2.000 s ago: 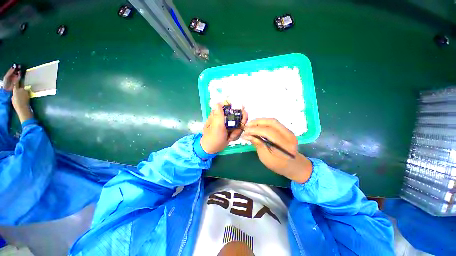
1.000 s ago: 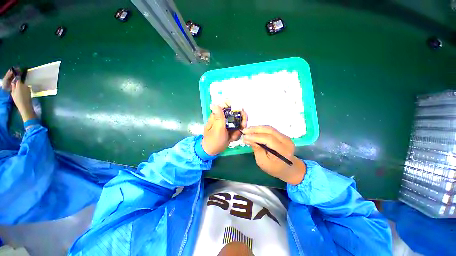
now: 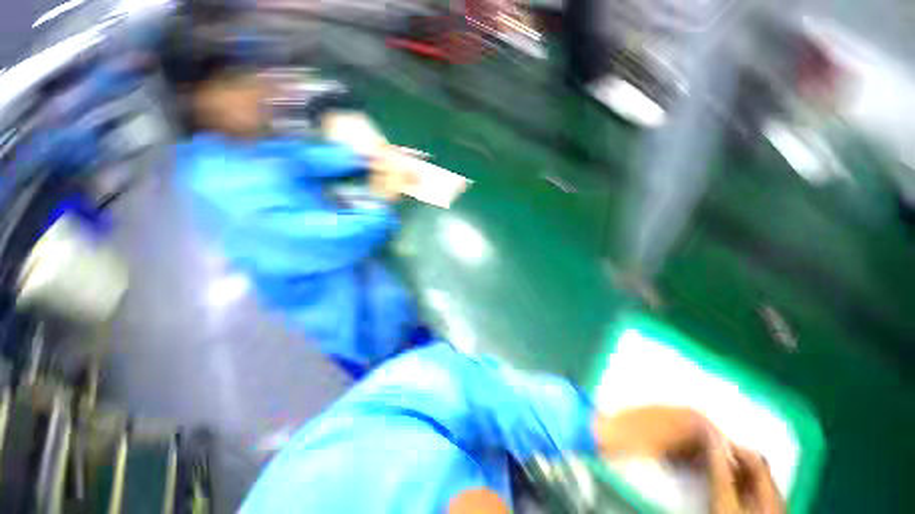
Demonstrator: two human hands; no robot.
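The whole view is blurred. The green tray with its heap of white parts lies at the lower right. My left hand reaches over the tray from a blue sleeve. Blurred fingers, apparently of my right hand, meet it at the bottom edge, where the picture cuts them off. A dark patch shows between the fingers, too blurred to tell as the black unit. No slim tool can be made out.
A person in a blue smock sits at the left along the green bench, hands at a pale card. A slanting grey post stands beyond the tray. A small blurred unit lies behind the tray.
The view has swung left and blurred. The tray and my hands now show at the lower right, and the neighbouring person shows much more fully. The black unit and tool are no longer clear.
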